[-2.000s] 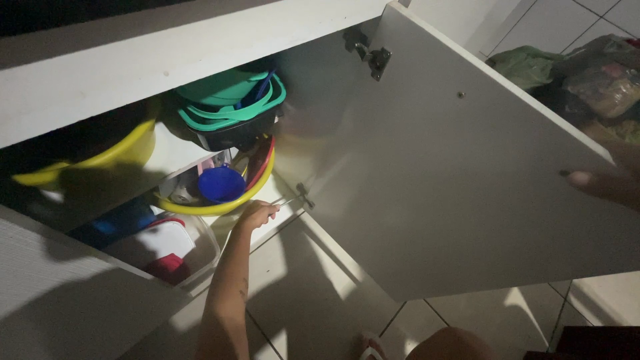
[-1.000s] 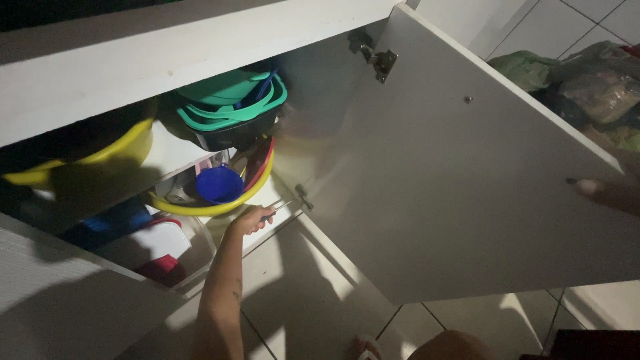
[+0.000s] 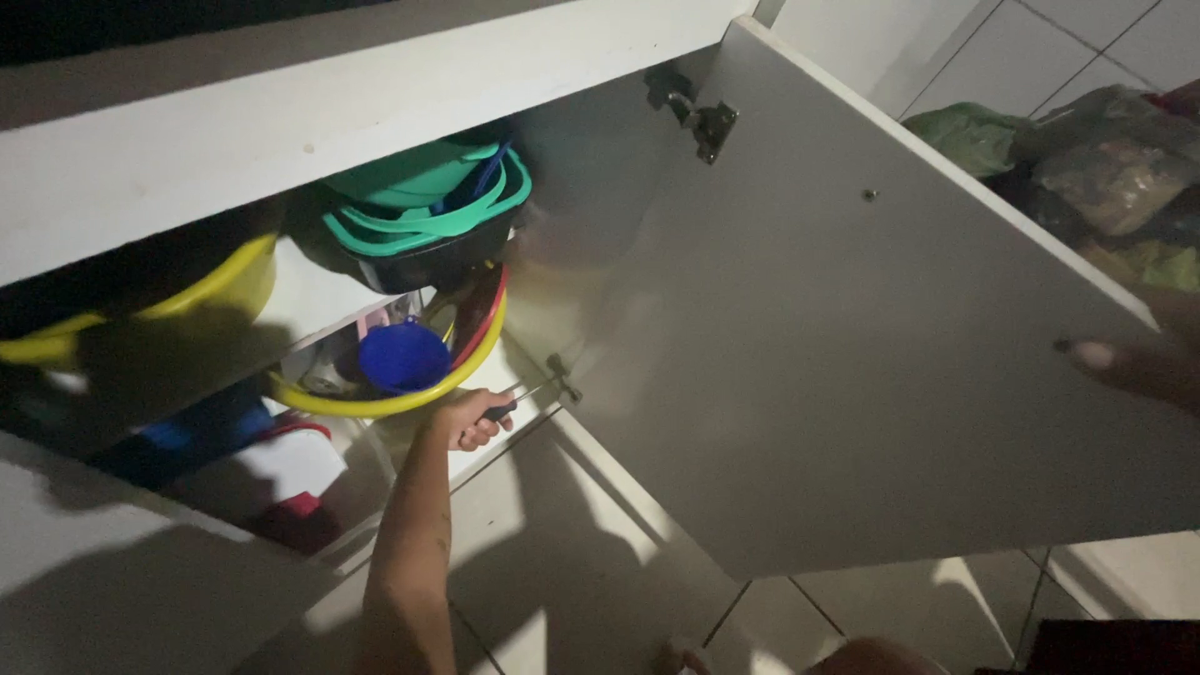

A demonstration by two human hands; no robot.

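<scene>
My left hand point(image 3: 476, 422) is closed around the dark handle of a screwdriver point(image 3: 501, 411). Its thin shaft points at the lower hinge point(image 3: 563, 379) of an open white cabinet door point(image 3: 825, 309), near the cabinet floor; whether the tip sits in a screw I cannot tell. At the right edge of the view, my right hand point(image 3: 1134, 361) holds the door's free edge, thumb on the inner face and the other fingers hidden. The upper hinge point(image 3: 698, 117) joins the door to the cabinet side. A yellow basin point(image 3: 375, 406) with a blue bowl point(image 3: 405, 357) stands just behind my left hand.
Green and black tubs point(image 3: 422, 230) and a yellow container point(image 3: 220, 286) are on the cabinet shelf. Below lies a white-lidded container point(image 3: 295, 461). Plastic bags point(image 3: 1111, 178) are piled beyond the door. A foot and a knee show over the tiled floor point(image 3: 553, 544).
My left hand has turned slightly around the screwdriver, which stays by the lower hinge. The right hand remains at the door's edge.
</scene>
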